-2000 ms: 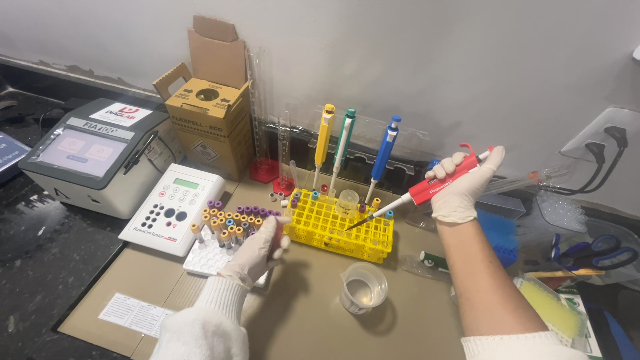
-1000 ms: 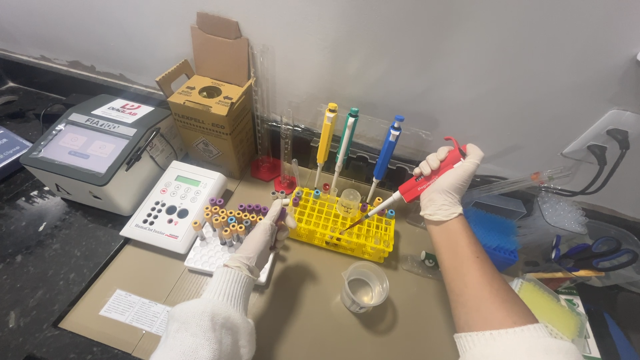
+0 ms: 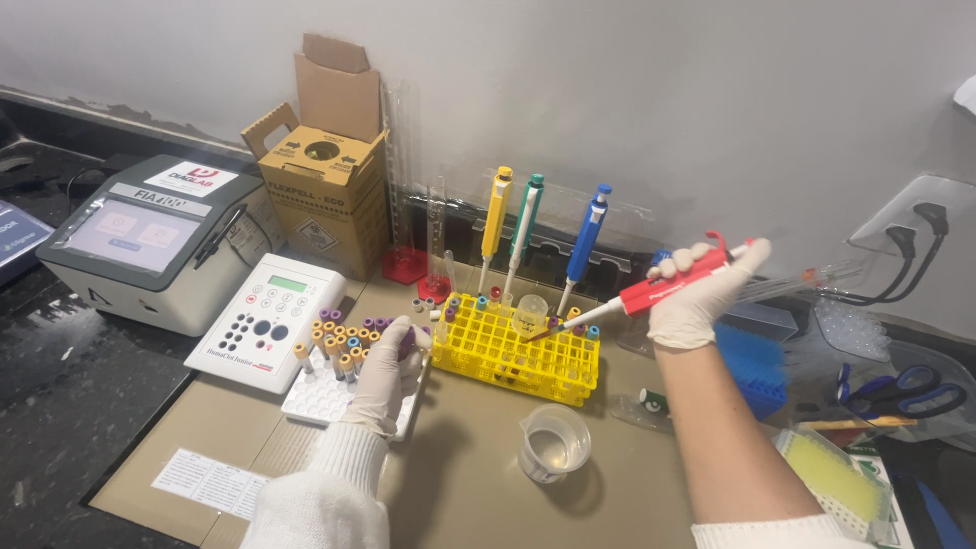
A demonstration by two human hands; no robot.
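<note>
My gloved right hand [image 3: 690, 301] grips a red micropipette [image 3: 671, 282], thumb at its plunger. The pipette slants down to the left, its tip over the yellow test tube rack [image 3: 488, 351], which holds capped tubes and a small clear cup [image 3: 531, 314]. My gloved left hand [image 3: 390, 374] is over the right part of a white tube tray [image 3: 316, 393] with purple-capped and orange-capped blood tubes [image 3: 339, 347]. Its fingers are around a purple-capped tube, mostly hidden by them. A clear plastic beaker [image 3: 555, 446] stands in front of the rack.
Yellow, green and blue micropipettes [image 3: 585, 244] stand behind the rack. Further left are graduated cylinders [image 3: 436, 244], a cardboard sharps box [image 3: 328, 206], a white coagulation analyzer [image 3: 267, 324] and a touchscreen analyzer [image 3: 145, 244]. Scissors [image 3: 907, 389], a blue tip rack [image 3: 751, 374] and a yellow tip box [image 3: 835, 480] lie right.
Between two seconds and one second ago, the red pipette and my right hand moved left and the tip shifted over the rack. My left hand stays by the tube tray.
</note>
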